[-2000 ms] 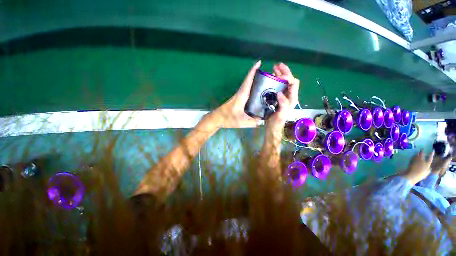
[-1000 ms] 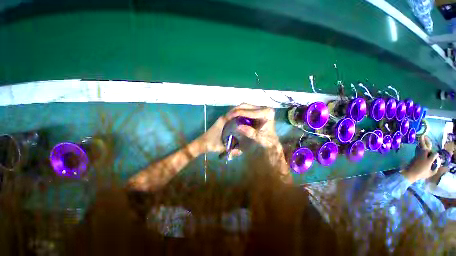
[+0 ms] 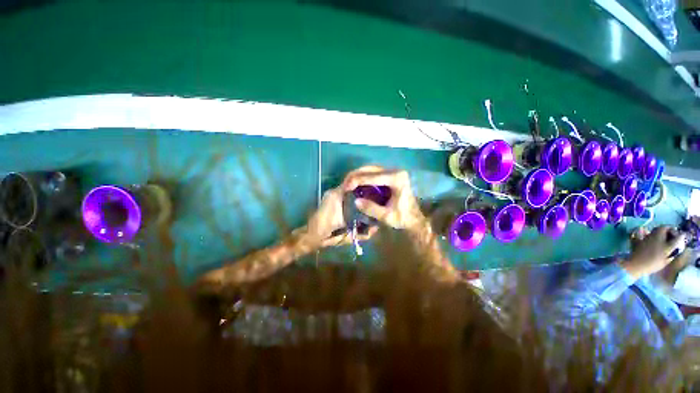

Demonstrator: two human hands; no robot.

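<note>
A lamp head [image 3: 373, 195] with a purple reflector face is held between both hands over the worktop, near the middle of the view. My left hand [image 3: 330, 219] grips its left side. My right hand [image 3: 397, 201] is around its right and top, with fingers over the purple face. A small shiny bracket with a thin pale wire end [image 3: 358, 244] sticks out below the hands. The fingers hide most of the housing, and hair blurs the lower part.
Rows of purple reflector assemblies [image 3: 494, 161] with wires stand at right. One more purple reflector assembly [image 3: 111, 214] lies at left beside dark housings [image 3: 17, 201]. A white rail [image 3: 230, 117] edges the green belt [image 3: 253, 54]. Another person's hand [image 3: 651, 249] works at far right.
Since the oldest frame, both hands have brought the lamp head from over the belt edge down to the worktop and turned its purple face into view. The camera view has shifted.
</note>
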